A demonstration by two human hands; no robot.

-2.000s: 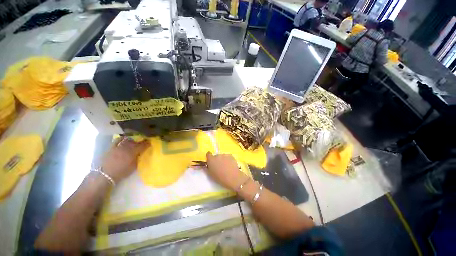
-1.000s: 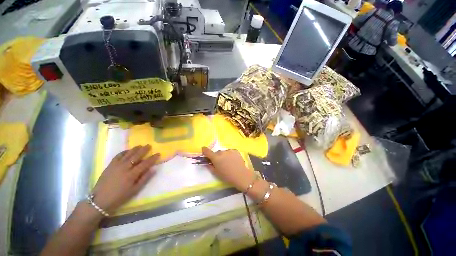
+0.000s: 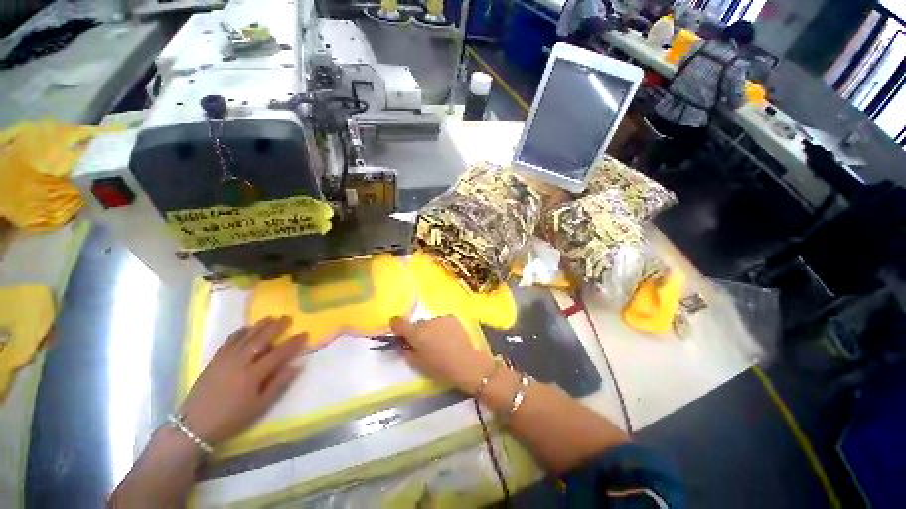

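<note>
A yellow cut piece lies flat on the white sheet below the machine head. A greenish rectangular outline shows at its middle; no label can be made out. My left hand rests palm down with its fingertips at the piece's lower left edge, holding nothing. My right hand has its fingertips at the piece's lower right edge. The dark tips of thread snips stick out from under it; their handles are hidden. Another yellow piece lies just right of the first.
Bags of labels stand right of the head, with a white scrap and a white-framed tablet by them. Yellow pieces are piled at left; another lies nearer. A person works behind at right.
Since two seconds ago my left hand has moved from the piece's upper left to its lower left edge. The piece's lower lobe no longer hangs low. The camera view has shifted.
</note>
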